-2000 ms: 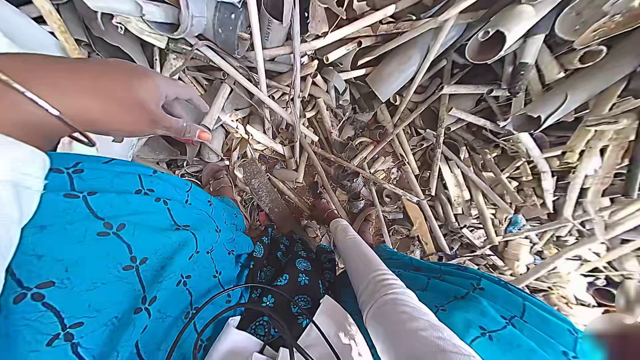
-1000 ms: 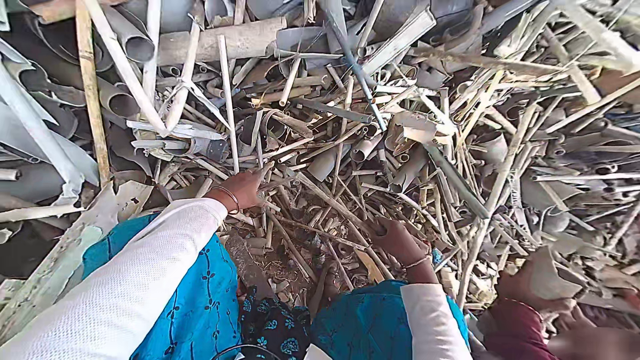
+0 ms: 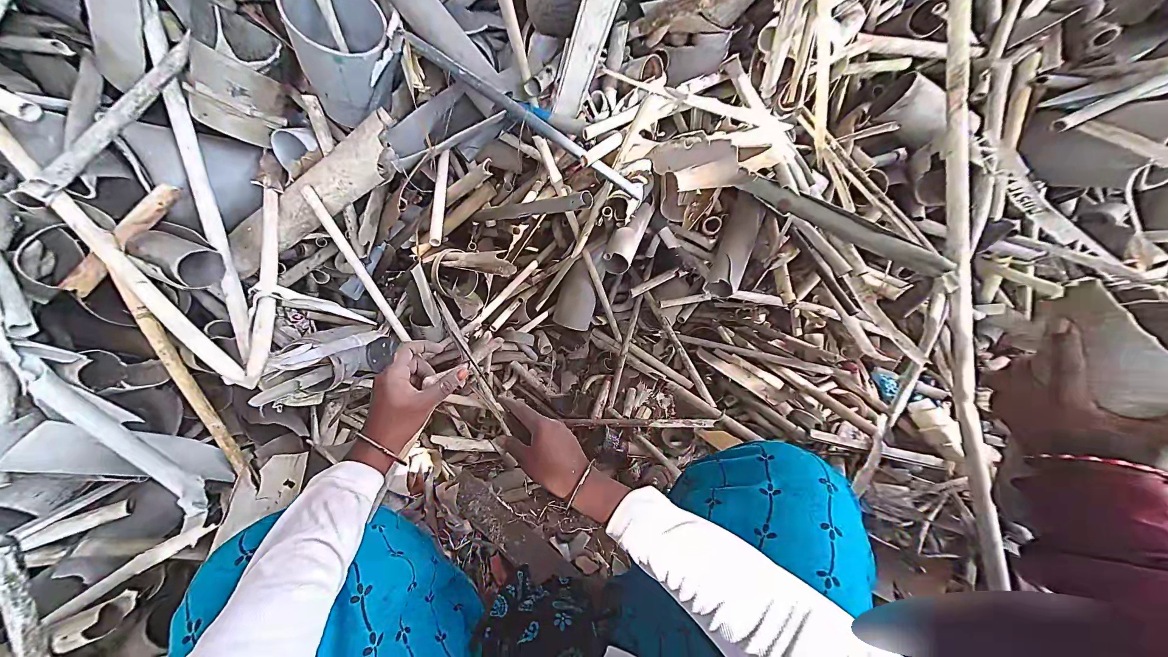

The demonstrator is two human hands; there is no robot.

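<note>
My left hand (image 3: 401, 397) is low over the pile of scrap pipe pieces, its thumb and fingers bent inward beside a thin strip (image 3: 467, 351). Whether it grips anything is unclear. The strip slants down to my right hand (image 3: 545, 453), whose fingers are closed around its lower end. A dark, flat, dirt-covered piece (image 3: 511, 529) lies on the ground below my hands, between my knees. Short thin tubes and sticks (image 3: 538, 347) lie just beyond my fingers.
Cut plastic pipes, among them a wide grey one (image 3: 338, 55), cover the ground ahead and left. A long pale pole (image 3: 963, 274) runs down the right side. At the right edge, another person's hand (image 3: 1058, 392) is by a curved grey shard (image 3: 1109, 351).
My left hand, raised with its fingers apart two seconds ago, is down at the pile. Since one second ago my hands have come closer together, with the strip between them. The view has shifted.
</note>
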